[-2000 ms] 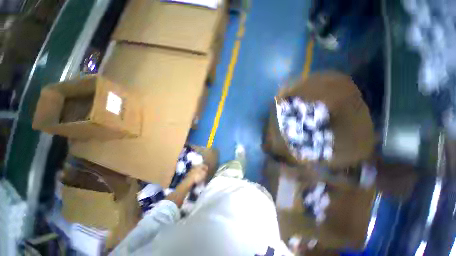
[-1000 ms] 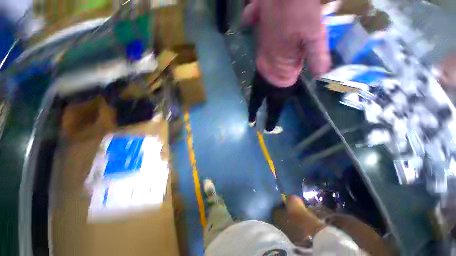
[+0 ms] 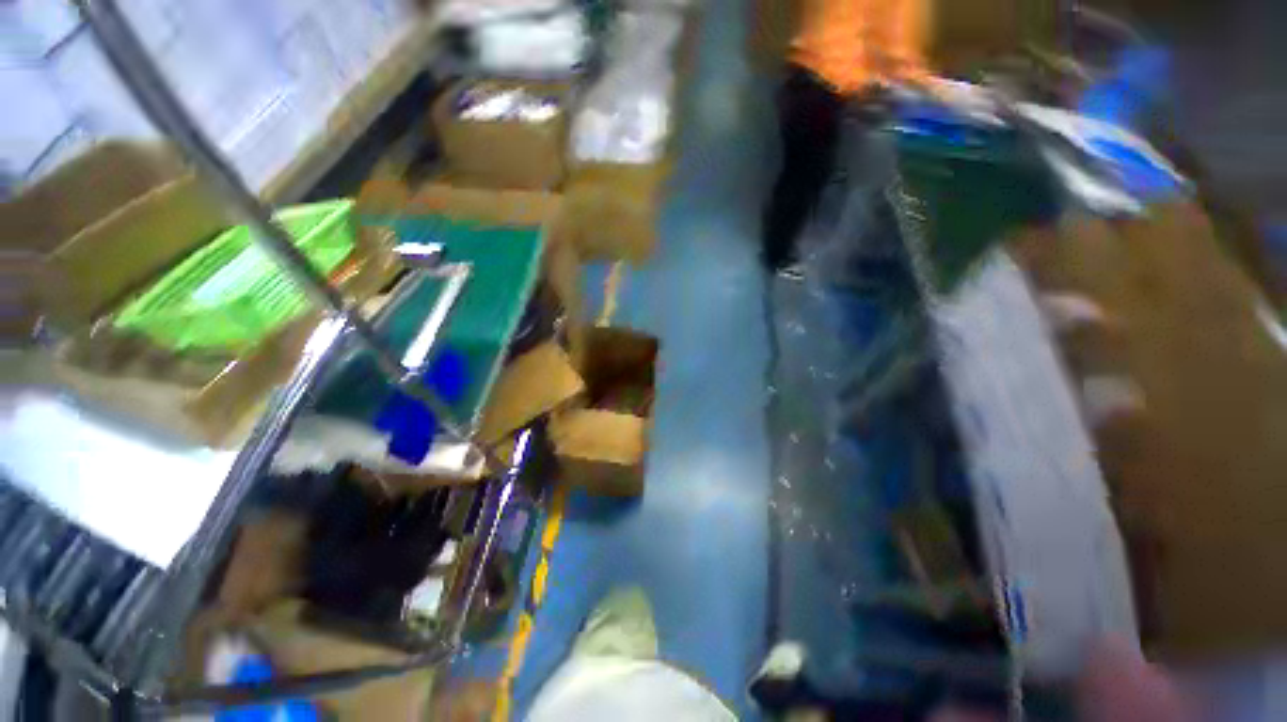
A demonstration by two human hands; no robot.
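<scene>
Neither of my hands can be made out. My pale clothing and one foot show at the bottom centre. Nearest in front, an open brown cardboard box [image 3: 600, 454] stands on the blue floor [image 3: 706, 423], beside a yellow floor line [image 3: 525, 621]. Its flaps are spread and its inside looks dark. The picture is blurred.
On the left are a metal-tube frame [image 3: 261, 226], a bright green basket [image 3: 240, 282] and a green-topped bench [image 3: 494, 282]. More boxes [image 3: 501, 148] stand farther ahead. On the right are a long pale surface [image 3: 1037, 466], brown cardboard [image 3: 1200, 423] and a person in orange [image 3: 861, 43].
The view has moved along the aisle. The box with spread flaps is nearer. The boxes of white parts and the hands seen earlier are out of view. The person in pink is no longer ahead.
</scene>
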